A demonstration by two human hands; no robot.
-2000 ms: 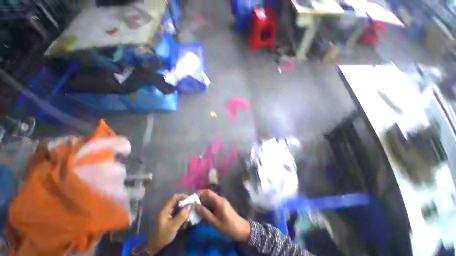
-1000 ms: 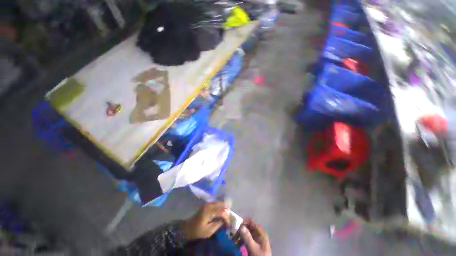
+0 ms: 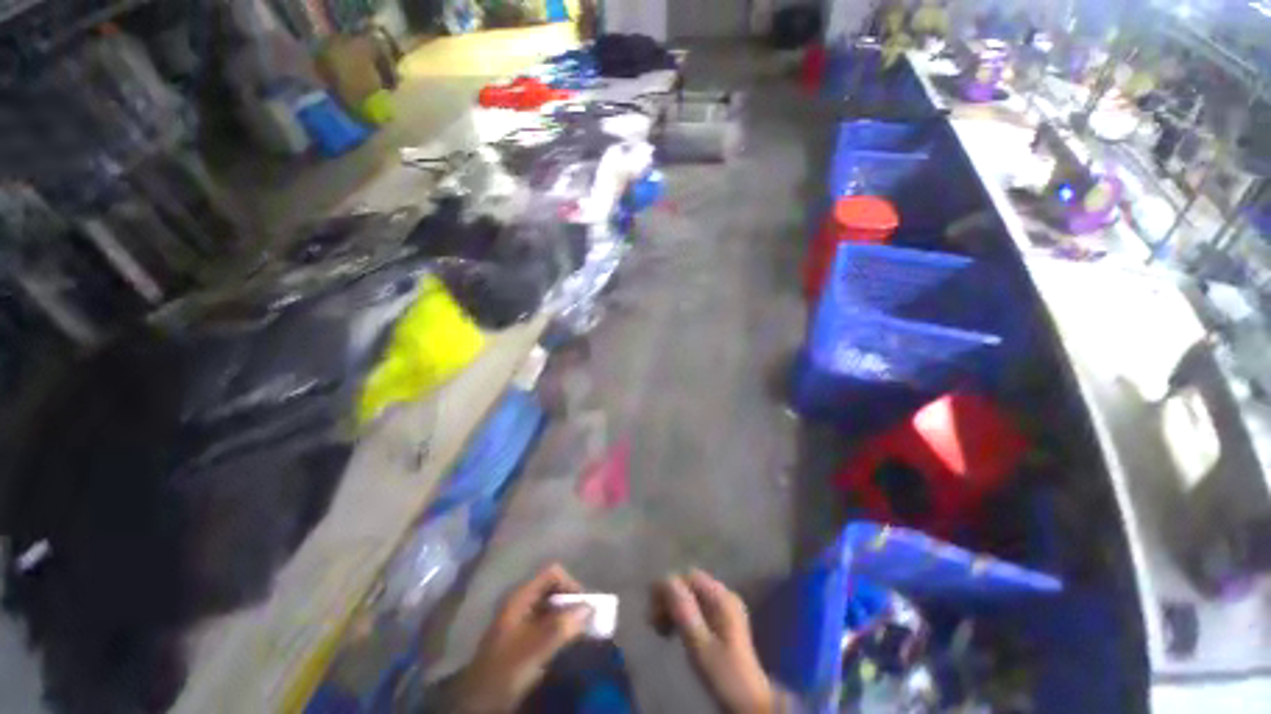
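My left hand is at the bottom centre, low in the picture. It holds a small white label or paper by its left end, between thumb and fingers. My right hand is a little to the right, apart from the label. Its fingers are curled and blurred, and I cannot tell whether anything is in them. Both hands are over the grey floor, in front of my body.
A long table on the left bears dark garments, shiny film and a yellow piece. Blue crates and a red stool line the right, beside sewing tables. A grey aisle runs between, with a pink scrap.
The view has swung to the aisle, the garment-covered table and the crates. My hands were together at the white label; now my right hand is apart and my left hand holds it.
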